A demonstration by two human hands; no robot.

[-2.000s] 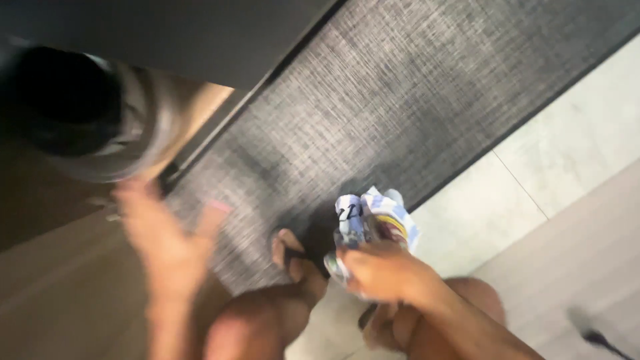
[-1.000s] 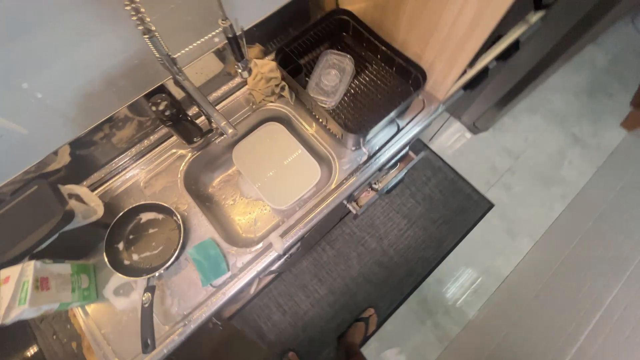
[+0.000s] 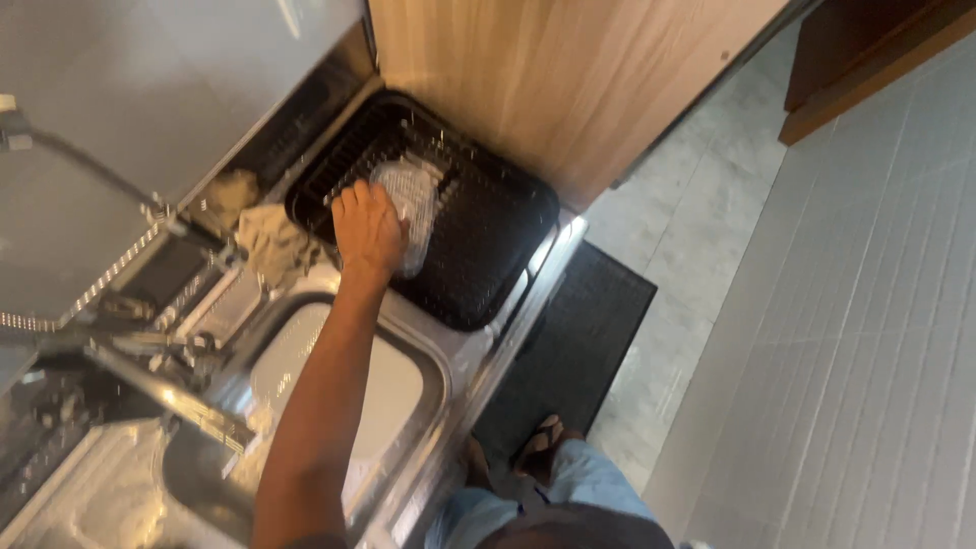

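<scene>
My left hand [image 3: 370, 227] reaches over the black dish rack [image 3: 488, 259], back of the hand up. It lies against the left side of a clear plastic container [image 3: 415, 217] in the rack, with the thumb over the container. Blur hides whether the fingers grip it. My right hand is out of view. Below the rack, my left forearm crosses the steel sink, where a pale, rounded-corner lid or board [image 3: 389, 393] rests.
A crumpled tan cloth [image 3: 278, 244] lies left of the rack. The metal faucet [image 3: 168, 393] extends over the sink. A wood-grain panel [image 3: 549, 84] stands beyond the rack. A dark mat [image 3: 572, 335] lies on the floor beside the counter.
My left hand has come into view at the clear container, which sat in the rack one second ago. Both hands showed two seconds ago; the right is now out of view. The view has shifted strongly.
</scene>
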